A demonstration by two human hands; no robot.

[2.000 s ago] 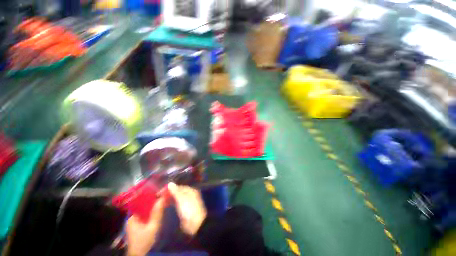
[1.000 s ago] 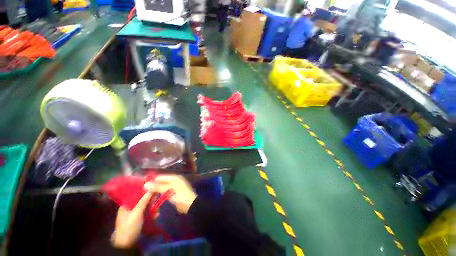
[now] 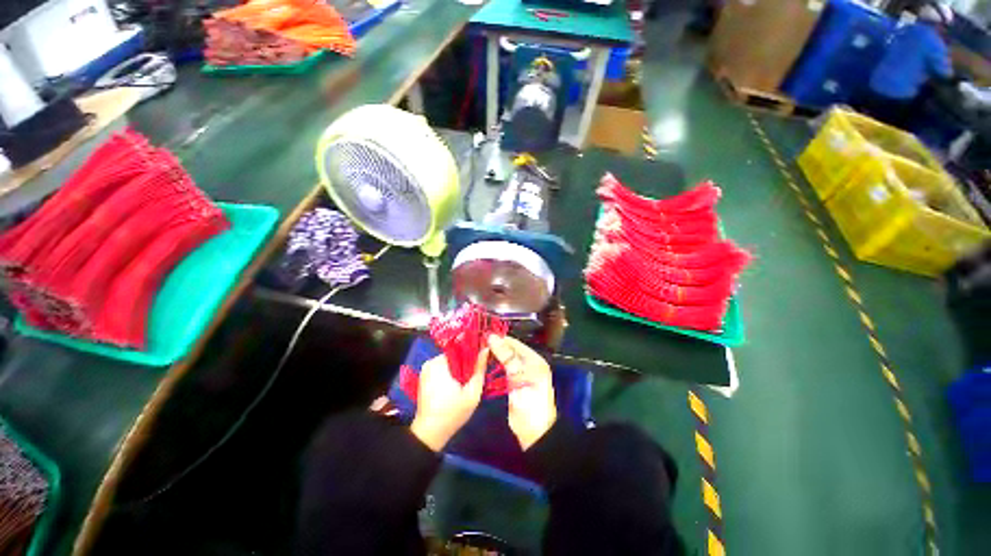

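Observation:
A bundle of red wires [image 3: 461, 329] is held upright in front of the round silvery disc [image 3: 502, 285], its ends near the disc's lower edge. My left hand [image 3: 447, 402] is closed around the bundle. My right hand [image 3: 526, 389] has its fingertips at the bundle's right side, with red wires beside them. Whether the wire ends touch the disc cannot be told. A blue bin [image 3: 489, 443] lies below my hands, partly hidden by them.
A red wire stack [image 3: 665, 261] lies in a green tray to the right. Another red stack [image 3: 114, 244] lies in a left green tray [image 3: 223, 272]. A lime-rimmed fan [image 3: 389, 177] and patterned cloth [image 3: 324, 248] stand left of the disc. Yellow crates [image 3: 891, 196] sit on the floor.
The view has swung left, bringing the left red stack into sight. The fanned bundle is now narrower and more upright. My hands have come closer together in front of the disc.

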